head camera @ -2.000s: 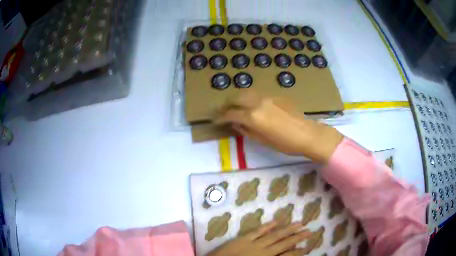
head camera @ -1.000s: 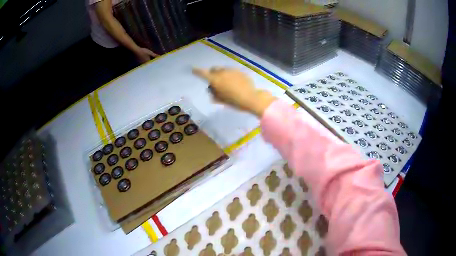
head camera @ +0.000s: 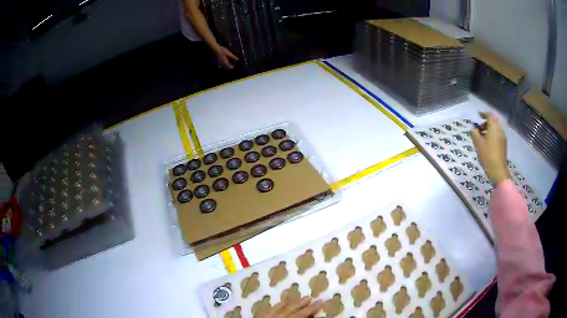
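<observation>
A white foam tray [head camera: 342, 245] with rows of brown cutouts lies nearest me; its near-left pocket holds one speaker driver [head camera: 221, 295]. My left hand [head camera: 295, 308] rests on the tray, fingers apart, cut off by the bottom edge. My right hand [head camera: 489, 140] is over the second filled foam tray [head camera: 444, 166] at far right, fingertips close together near its far edge. A dark spot shows at the fingertips, too small to tell if it is a held driver. Rows of dark drivers [head camera: 234, 163] lie on a brown cardboard sheet [head camera: 248, 208].
Clear plastic tray [head camera: 320, 163] surrounds the cardboard. Stacked plastic trays [head camera: 118, 217] stand at left. Tall tray stacks with cardboard [head camera: 413, 68] stand at far right back. Yellow tape [head camera: 376, 168] crosses the tabletop. Another person's hand [head camera: 225, 57] shows beyond the table.
My right hand has moved from the cardboard across to the filled tray at right. The fourth row of drivers has gone from three to two. The view has swung right and up.
</observation>
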